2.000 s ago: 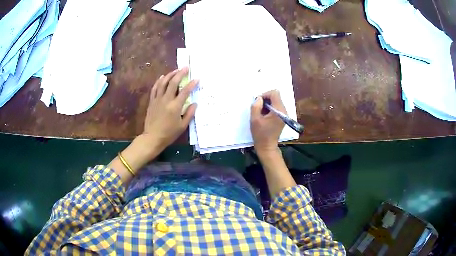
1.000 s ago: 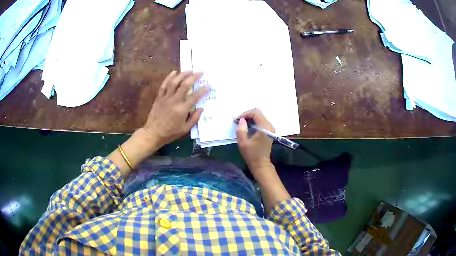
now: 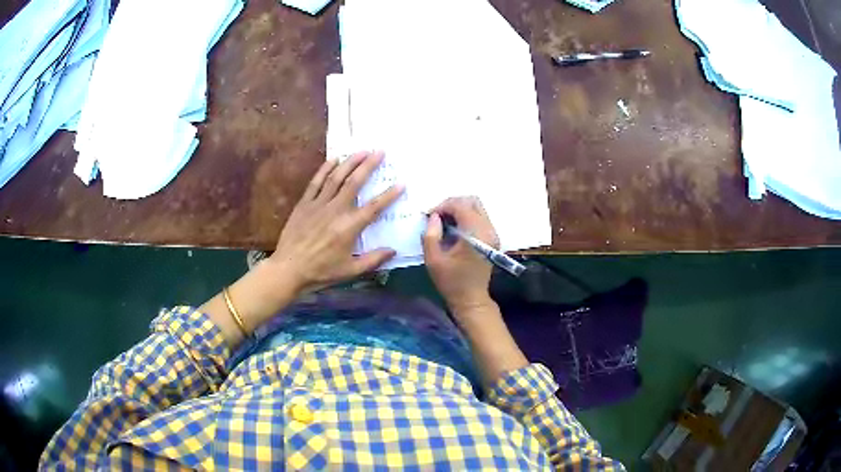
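A large white stack (image 3: 452, 101) with a slanted top right corner lies at the table's front edge, with faint handwriting on its lower left part. My left hand (image 3: 334, 221) lies flat on the stack's lower left corner, fingers spread, holding nothing. My right hand (image 3: 461, 253) holds a ballpoint pen (image 3: 489, 251) with a dark and clear barrel. The pen's tip is at the sheet, just right of the handwriting and of my left fingers.
A second pen (image 3: 601, 57) lies right of the stack. White to pale-blue cut panels lie at the left (image 3: 148, 101) and right (image 3: 784, 120). Below the table edge are a dark purple bag (image 3: 590, 350) and a cardboard box (image 3: 724, 424).
My right hand with the pen has moved left and a little down across the sheet. My left hand has shifted right and down, further onto the stack, and the yellow slip beside it is now hidden.
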